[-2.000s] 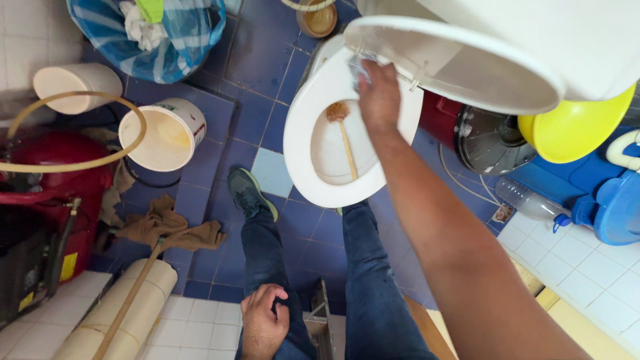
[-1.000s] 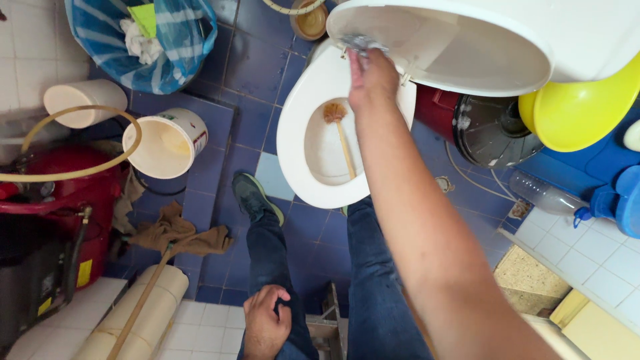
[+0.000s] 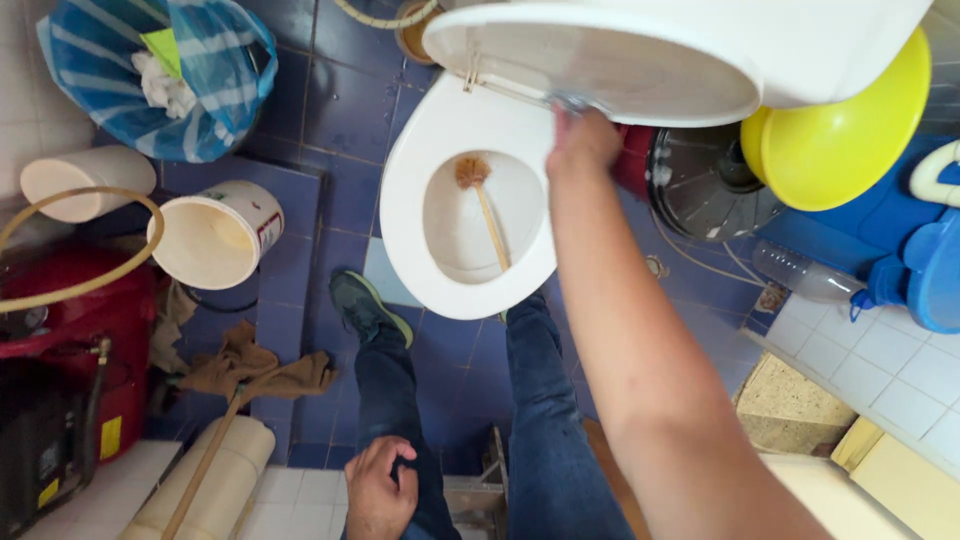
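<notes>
My right hand [image 3: 583, 142] reaches to the hinge end of the white toilet lid [image 3: 600, 71], gripping a crumpled grey-blue wad [image 3: 571, 103], perhaps a wipe or pad, at the lid's lower edge. Beneath the lid lies the white toilet seat [image 3: 409, 172]. A wooden-handled toilet brush [image 3: 491, 225] leans in the bowl, its orange-brown bristles toward the back. My left hand [image 3: 381, 487] rests near my left knee with curled fingers and holds nothing visible.
A bin with a blue striped bag [image 3: 217, 67], a white bucket [image 3: 206, 240] and a red machine [image 3: 75, 300] stand left. A brown rag [image 3: 247, 367] lies on the floor. To the right are a yellow basin [image 3: 847, 142], a black lid [image 3: 694, 180] and a plastic bottle [image 3: 802, 270].
My right hand has moved from the left part of the hinge area to the right along the lid's lower edge, with the wad. My left hand stays near the knee.
</notes>
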